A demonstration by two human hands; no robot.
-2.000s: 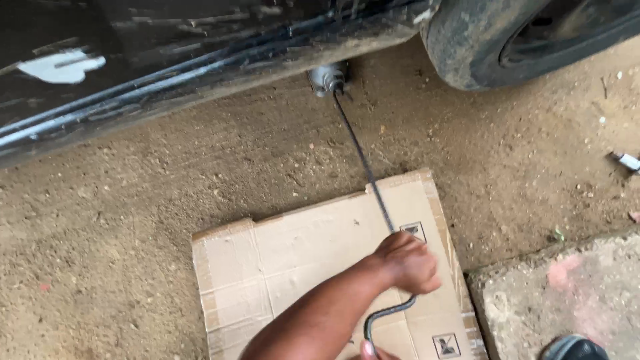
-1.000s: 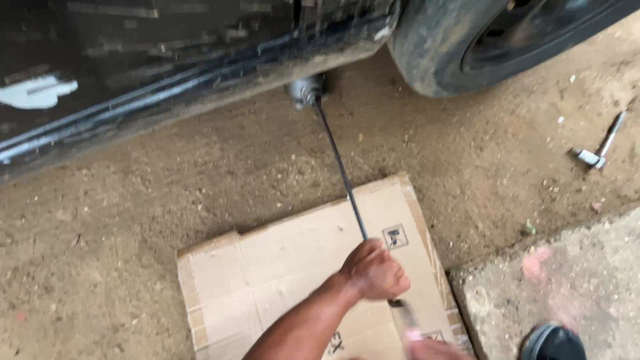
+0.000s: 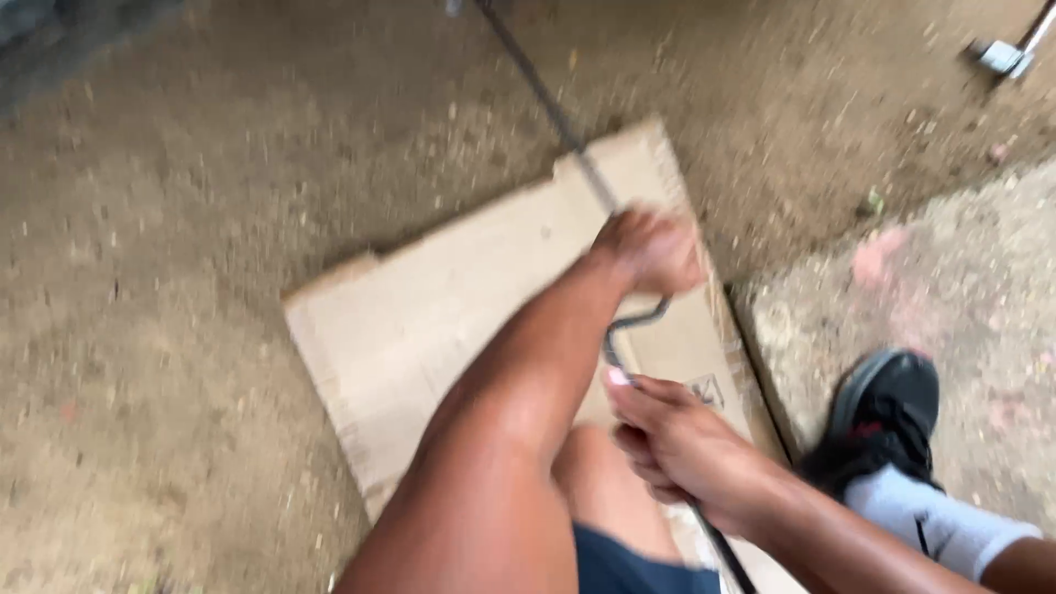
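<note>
A long dark metal jack crank handle (image 3: 540, 95) runs from the top edge down over a flattened cardboard box (image 3: 437, 305). My left hand (image 3: 656, 252) is closed around its shaft, just above the offset bend. Below that bend, my right hand (image 3: 689, 437) grips the crank's lower end, thumb along the rod, and the rod's tail comes out beneath the palm. The far end of the handle lies at the frame's top edge, where only a bit of the jack shows, blurred. Motion blurs my left hand.
A metal tool with a socket-like head (image 3: 1002, 59) lies on the dirt at the upper right. At right a concrete slab (image 3: 973, 272) with a pink stain bears my foot in a black shoe (image 3: 887, 404). My bare knee is over the cardboard. A dark car edge (image 3: 49, 33) shows at upper left.
The view has dropped, so the tyre and most of the car and jack have left it. The crank's bend, hidden or blurred one second ago, shows between my hands. Both hands remain on the crank.
</note>
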